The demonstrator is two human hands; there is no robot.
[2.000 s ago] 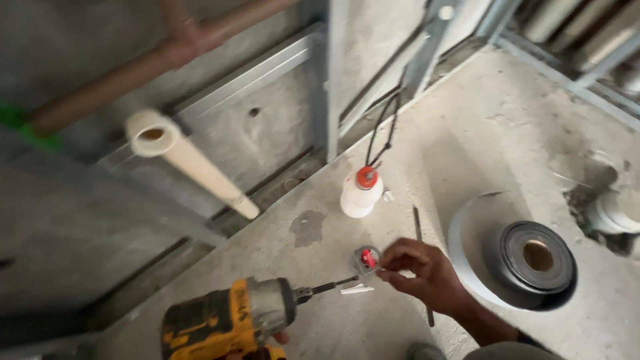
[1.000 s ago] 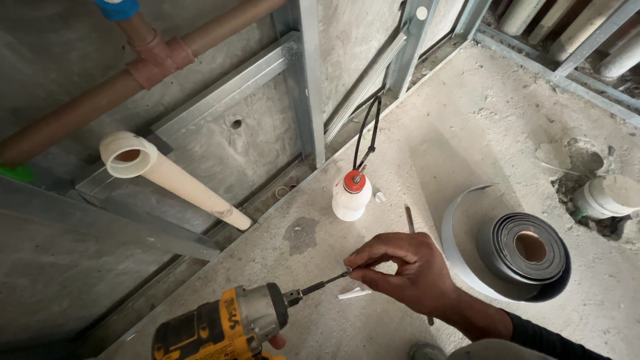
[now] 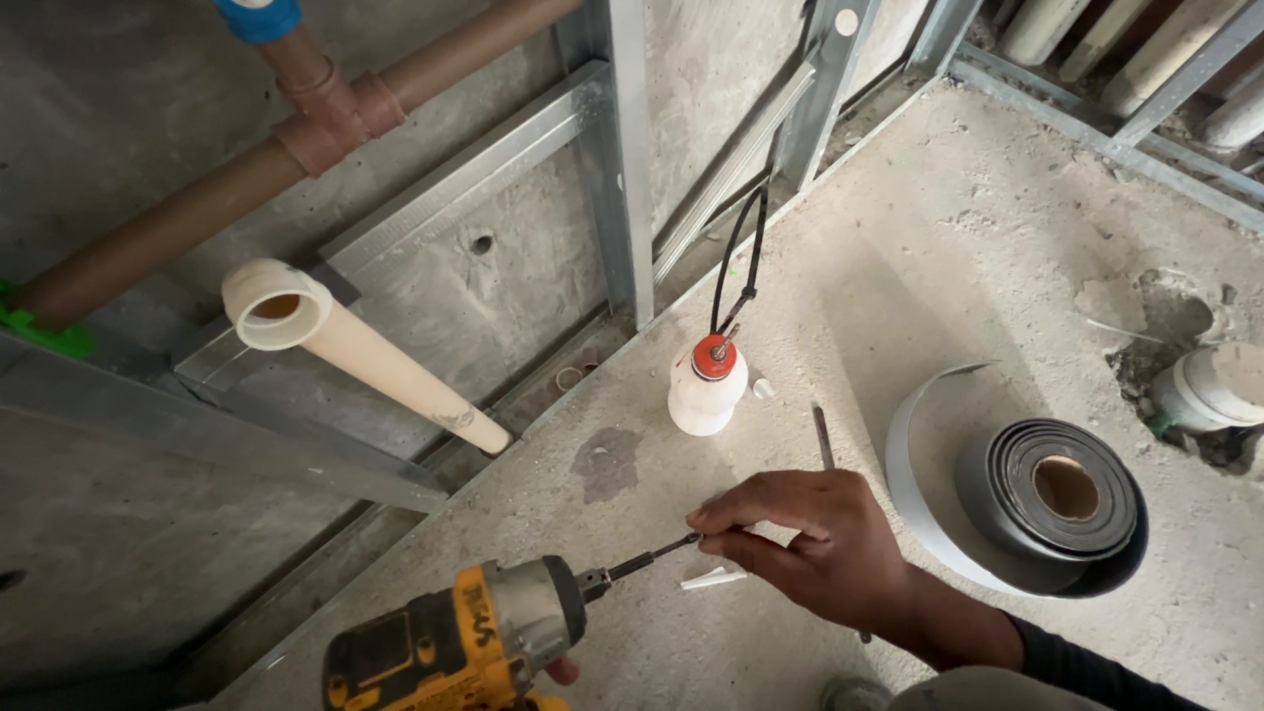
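My left hand (image 3: 563, 671), mostly hidden behind a yellow and black cordless impact driver (image 3: 454, 642), holds the tool at the bottom left. A long dark driver bit (image 3: 647, 561) sticks out of its chuck toward the right. The thumb and forefinger of my right hand (image 3: 810, 543) pinch the tip of the bit; whether a small screw is between them cannot be told. Beyond the hands a white plastic bottle (image 3: 703, 405) with a red cap and a black cord loop stands on the concrete floor. A thin dark rod (image 3: 824, 437) lies partly under my right hand.
A roll of grey foam strip (image 3: 1047, 504) lies at the right, near a capped pipe stub (image 3: 1220, 385) in a broken floor hole. A cream plastic pipe (image 3: 385, 365) rises at the left before metal studs (image 3: 624, 158) and a brown pipe (image 3: 178, 232). A white scrap (image 3: 713, 579) lies below the bit.
Two seconds ago a small grey and red thing was by my right fingers at the bit's tip; it no longer shows. Since one second ago both hands have kept nearly the same pose.
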